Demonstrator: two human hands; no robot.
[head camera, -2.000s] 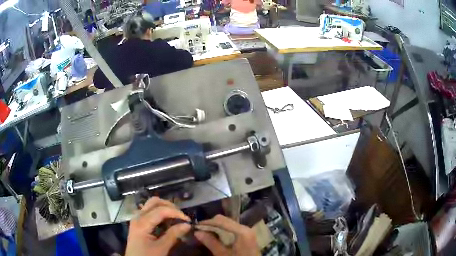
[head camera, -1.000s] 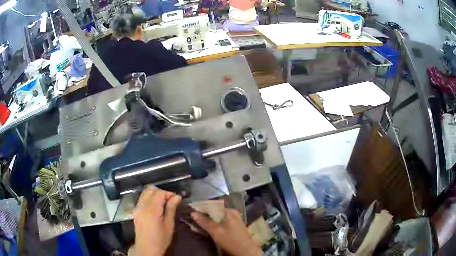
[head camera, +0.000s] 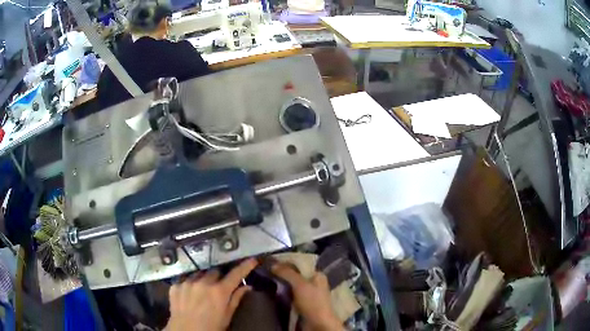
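Observation:
A dark brown fabric piece (head camera: 259, 309) hangs between my hands at the front edge of the grey metal plate (head camera: 259, 123). My left hand (head camera: 210, 294) pinches its upper left side just under the plate's edge. My right hand (head camera: 304, 291) holds its upper right side; the lower parts of both hands run out of the picture. A small shiny point shows by my left fingertips. The dark blue clamp head (head camera: 184, 187) with its bright cylinder stands above, with two small dark stops (head camera: 228, 240) below it. My hands touch neither stop.
Brown and tan pieces (head camera: 339, 278) lie heaped right of my right hand. Tied bundles (head camera: 482, 297) are at the lower right. A fanned pile (head camera: 52, 239) is at the left, above a blue bin (head camera: 79, 310). A person (head camera: 145, 58) sits beyond the plate.
My left hand has moved down from the stops to below the plate's edge. My right hand has turned over the cloth, and the tan part it held up no longer shows there. The view has shifted slightly.

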